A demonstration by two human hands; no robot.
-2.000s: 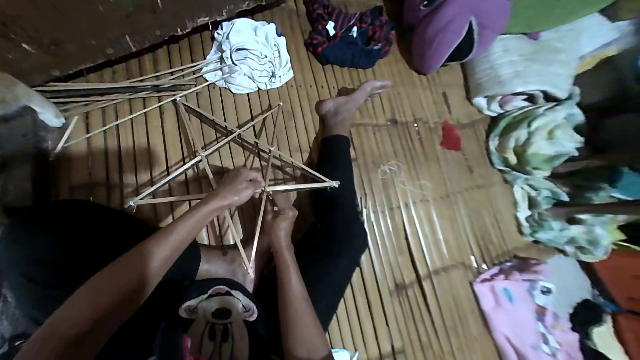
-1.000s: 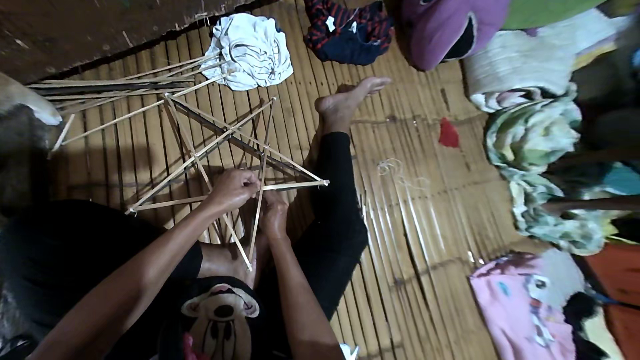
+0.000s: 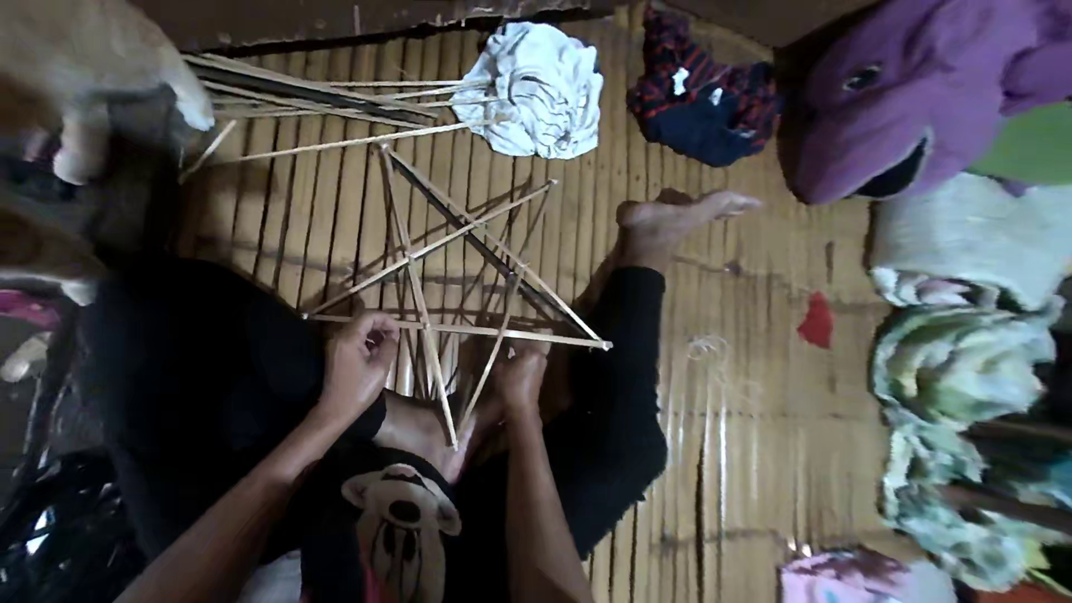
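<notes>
A star-shaped frame of thin bamboo strips (image 3: 465, 224) rests over my lap, its lowest point above my bare foot and its right point by my black-clad leg. My left hand (image 3: 360, 356) is at the lower left of the frame, fingers curled near the strip that runs across; whether it pinches anything is unclear. My right hand (image 3: 521, 377) is closed around the lower right part of the frame, just under the cross strip, its fingertips partly hidden behind the strips.
Loose bamboo strips (image 3: 335, 105) lie at the upper left, some over a crumpled white cloth (image 3: 536, 92). A light-furred animal (image 3: 92, 67) stands at the left edge. Dark folded clothing (image 3: 703, 100), a purple plush toy (image 3: 888, 100), a red scrap (image 3: 815, 320) and thin string (image 3: 708, 347) are on the slatted floor.
My left hand has moved left along the frame, away from the lower right crossing where both hands were close together. The animal at the left edge shows more of its body.
</notes>
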